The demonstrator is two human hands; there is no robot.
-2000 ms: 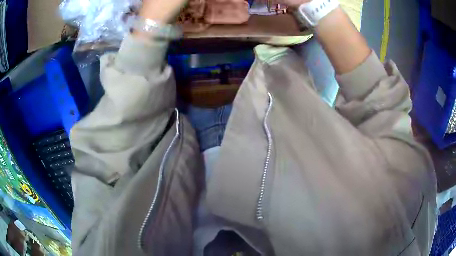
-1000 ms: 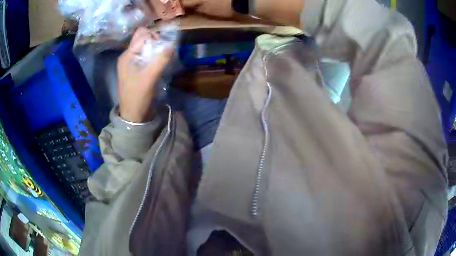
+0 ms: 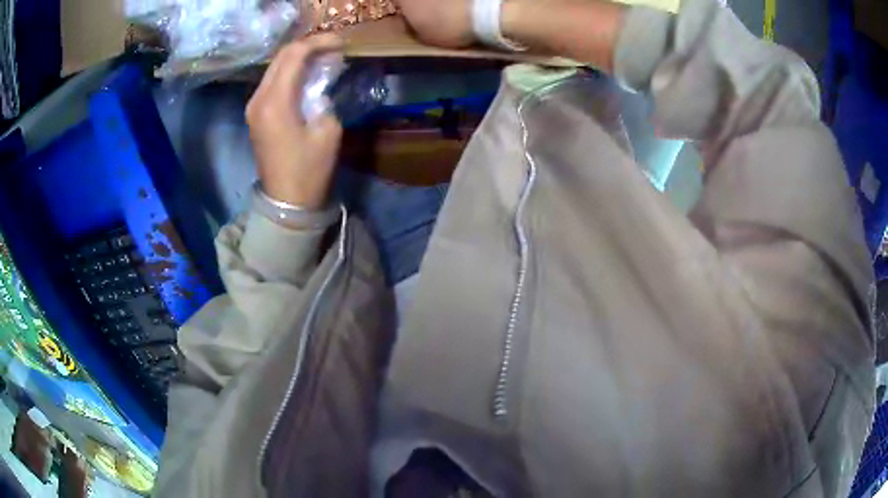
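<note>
My left hand [image 3: 297, 122], with a bangle at the wrist, is closed around a crinkly clear polybag [image 3: 319, 89] in front of the carton's near edge. My right hand [image 3: 438, 19], with a pale watch strap, is at the top edge over the cardboard carton [image 3: 380, 44]; its fingers are cut off or hidden, so I cannot tell if it holds anything. Copper-pink moulded parts [image 3: 341, 12] show in the carton left of my right hand. A shiny bunch of clear plastic bags [image 3: 219, 29] lies at the carton's left edge.
A worn blue frame [image 3: 156, 224] and a black keyboard [image 3: 122, 302] are at the left. A green printed sheet [image 3: 39, 340] is at the far left edge. Blue crate walls [image 3: 857, 146] stand at the far right. A yellow floor line [image 3: 769, 19] shows at upper right.
Since two seconds ago, my left hand has come down from the carton with a clear bag in it. My right hand has moved left. The larger pink part seen earlier no longer shows.
</note>
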